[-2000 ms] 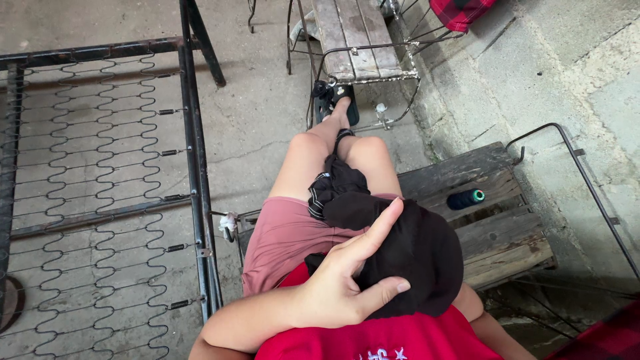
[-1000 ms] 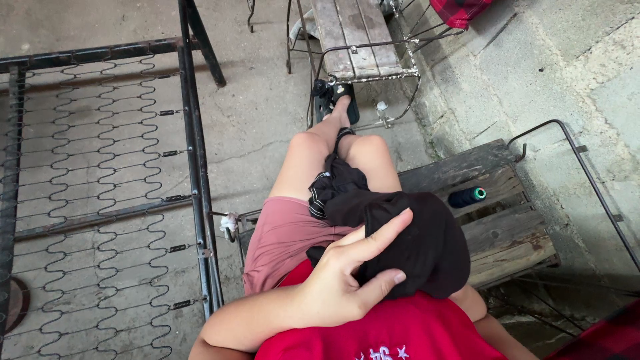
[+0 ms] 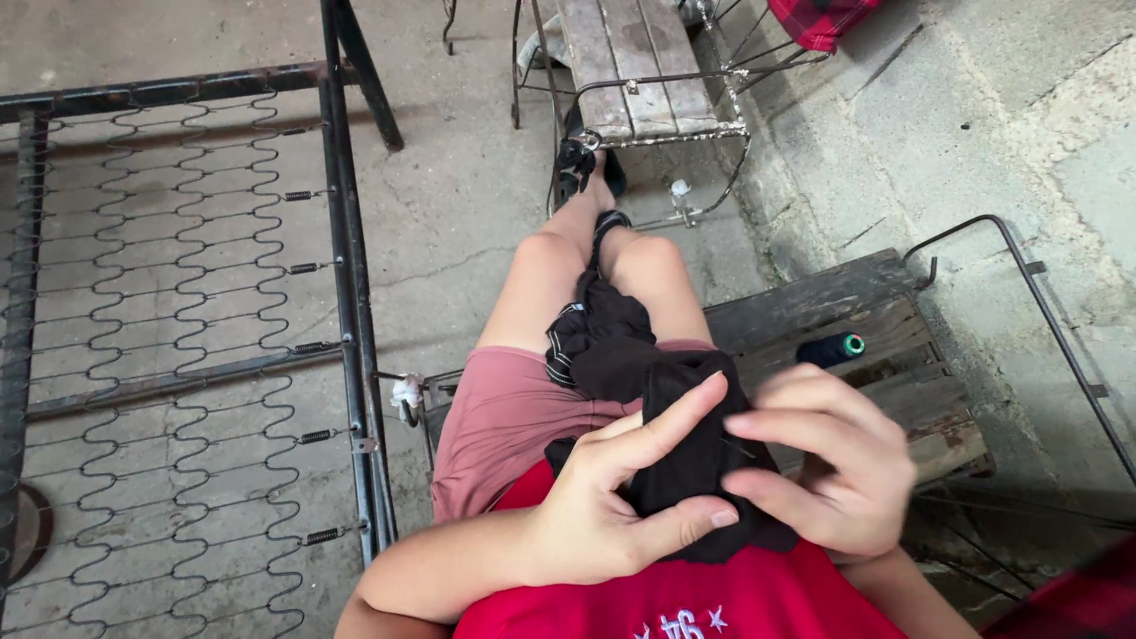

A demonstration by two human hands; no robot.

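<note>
My left hand (image 3: 626, 497) holds black fabric (image 3: 688, 435) in my lap, its index finger and thumb spread over the cloth and its other fingers hidden behind it. At the right of the fabric is my right hand (image 3: 825, 461), slightly blurred, with thumb and index finger apart. A thin dark line shows between those two fingers; whether they grip it is unclear. More of the black fabric trails down between my legs. A spool of dark thread (image 3: 831, 350) lies on the wooden slatted bench (image 3: 919, 417) to the right.
A black metal frame with wire springs (image 3: 342, 266) stands at the left. Ahead is a wood-slatted seat with a metal frame (image 3: 643, 71). A concrete block wall (image 3: 1003, 169) runs along the right, with a bent metal rod (image 3: 1056, 311) near it. Red plaid cloth (image 3: 821, 18) hangs at the top.
My right hand, not visible in the earlier frames, is now in view at the right edge of the black fabric. My left hand stays in nearly the same pose at the cloth.
</note>
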